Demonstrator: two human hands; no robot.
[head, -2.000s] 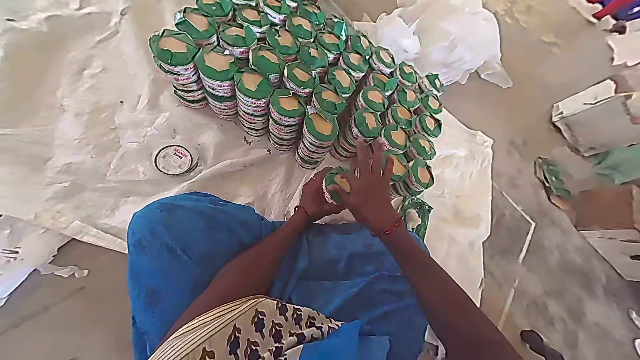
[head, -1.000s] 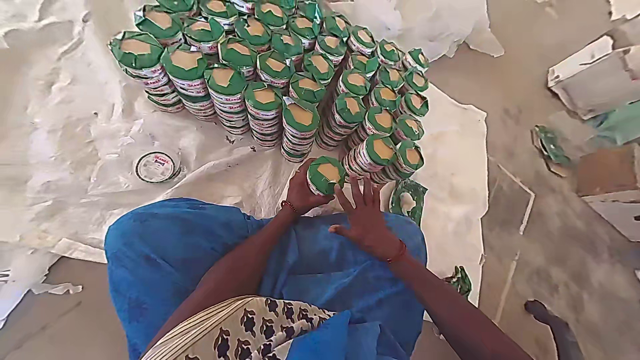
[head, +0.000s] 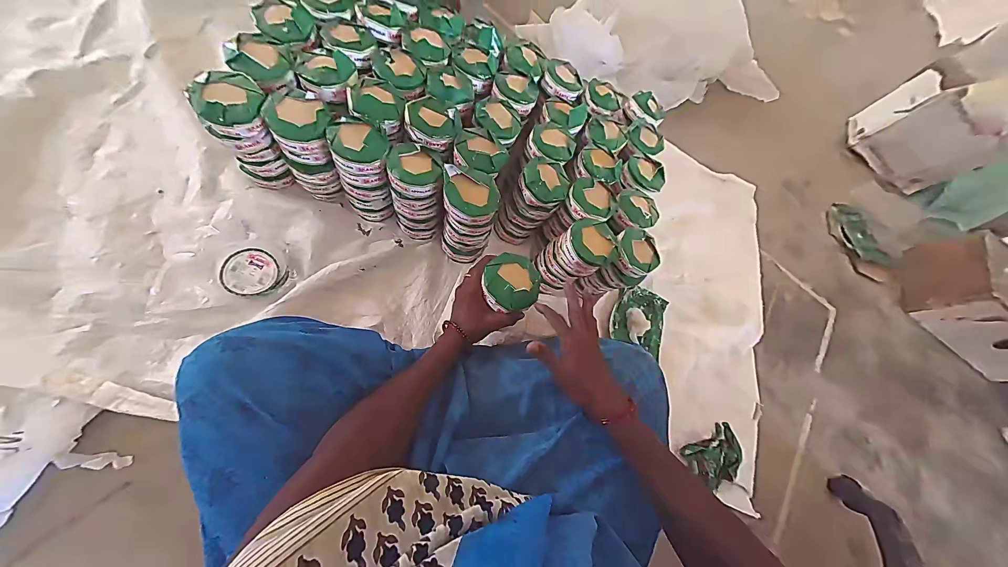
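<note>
My left hand [head: 478, 303] grips a green-topped round pack [head: 511, 283] with a tan patch on its upper face, just above my lap. To its right, my right hand [head: 579, 346] is spread with nothing in it, its fingertips near the closest leaning stack [head: 579, 252]. Many stacks of round discs in printed white and green wrapping stand close together beyond my hands; one front stack [head: 470, 206] is just past the held pack. A single flat round disc [head: 250, 272] with a dark rim lies apart on the left. The underside of the held pack is hidden.
A pale, wrinkled sheet [head: 150, 236] lies under the stacks. Crumpled green wrappers [head: 713, 455] lie at the right, with another [head: 639, 319] by my knee. White plastic [head: 646, 47] is behind the stacks. Opened cartons [head: 929, 130] stand far right. A person's foot [head: 874, 512] shows lower right.
Two seconds ago my right hand lay over the green-topped pack; it has since come off and spread to the right. My left hand still holds the pack. The view has shifted slightly.
</note>
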